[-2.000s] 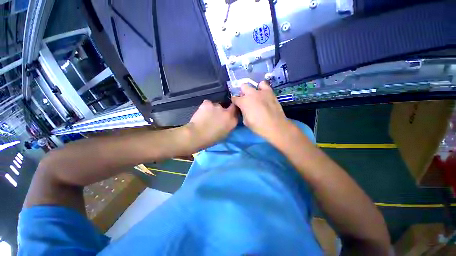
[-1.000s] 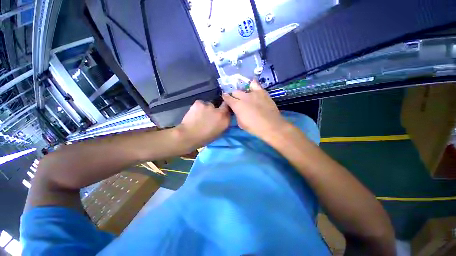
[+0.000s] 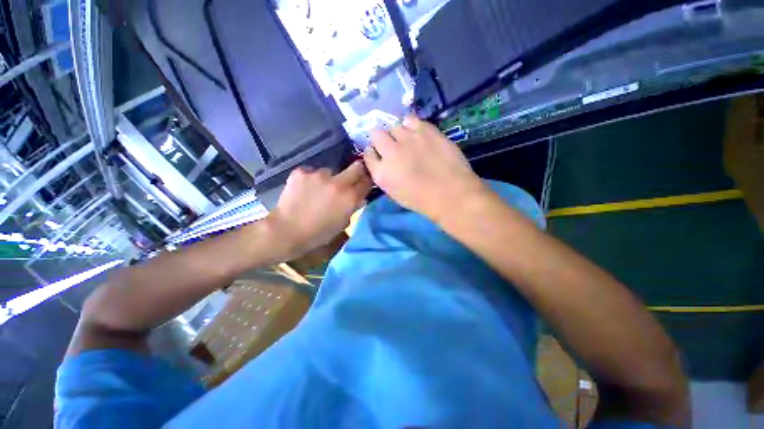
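Observation:
The television's back faces up, with a black rear cover [image 3: 251, 75] at left and a bright silver chassis plate [image 3: 356, 71] beside it. My left hand [image 3: 322, 201] is at the set's lower edge by the cover's corner, fingers bent. My right hand [image 3: 419, 163] is against it, fingertips over the plate's lower end. The fingers of both hands nearly meet. A small reddish spot shows between the fingertips; what they hold, if anything, is hidden. A green circuit strip [image 3: 482, 113] runs right of my right hand.
A black ribbed piece [image 3: 486, 38] lies across the upper right of the set. A silver rail [image 3: 222, 211] is at left. A carton with rows of parts [image 3: 255, 323] stands below left. Another carton [image 3: 745, 151] is at the right edge, on green floor with yellow lines [image 3: 645, 204].
The camera view has turned and shifted, so the set appears tilted and farther up. Both hands stay together at the same lower edge, with slight finger movement.

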